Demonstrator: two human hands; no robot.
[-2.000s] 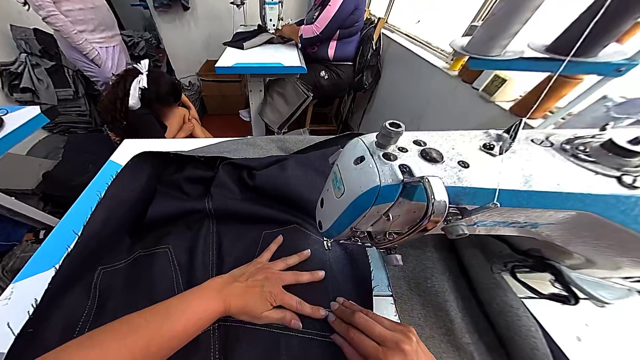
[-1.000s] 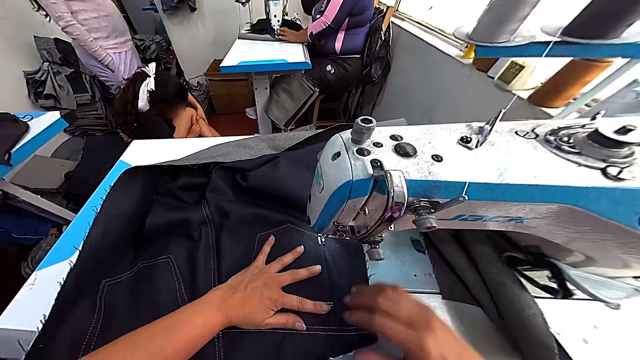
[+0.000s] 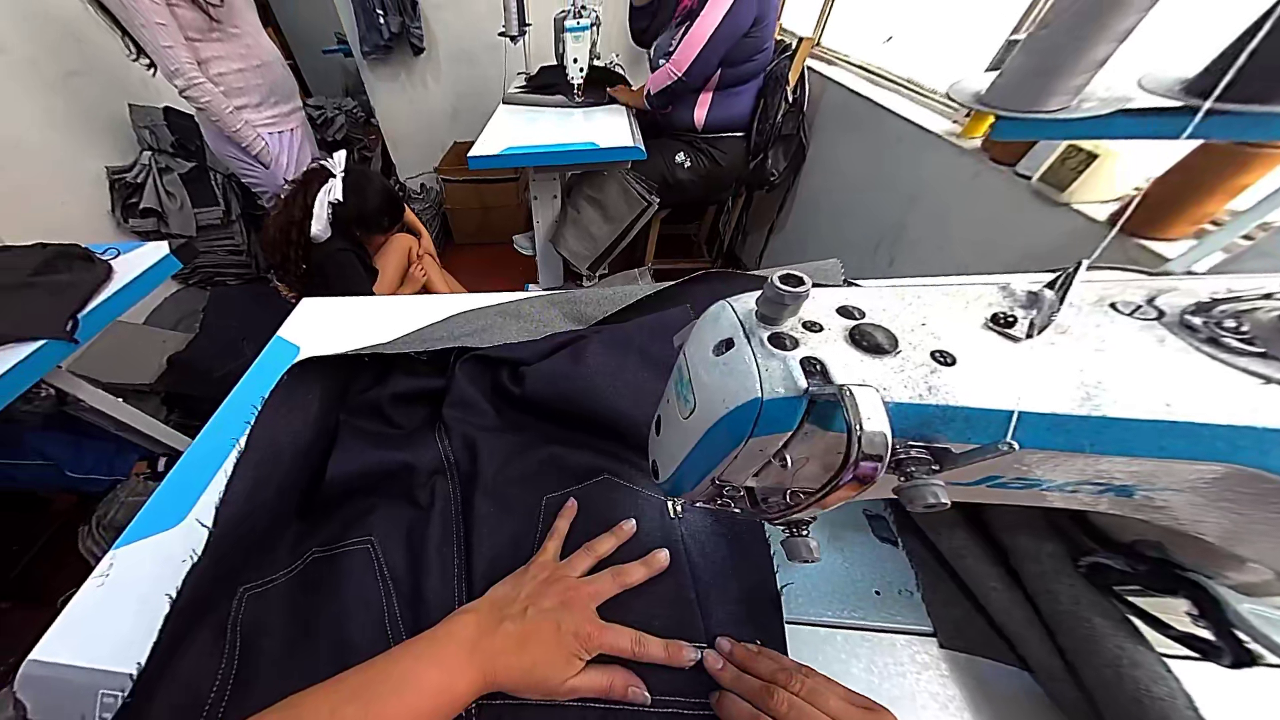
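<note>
A dark denim garment piece (image 3: 380, 450) with light topstitching and a pocket outline at its left lies over the machine table. My left hand (image 3: 575, 620) is spread flat on a stitched pocket patch (image 3: 620, 515), holding nothing. Beside its index fingertip, my right hand (image 3: 785, 685) rests its fingertips on the fabric near the right edge; its lower part is cut off by the frame. The head of a Jack industrial sewing machine (image 3: 740, 400) stands above them, its presser foot (image 3: 675, 508) at the patch's upper right corner. The needle cannot be made out.
Grey fabric (image 3: 1010, 590) hangs in folds under the machine arm. Thread cones (image 3: 1075, 50) stand at the upper right. Beyond the table, a seated person (image 3: 710, 90) works at another sewing machine (image 3: 578, 45); one person stands and another crouches at the left. Cloth piles (image 3: 180, 190) lie by the wall.
One second ago my right hand was blurred and off to the right of my left fingertips; now its fingertips lie beside them on the fabric. My left hand stays spread on the patch.
</note>
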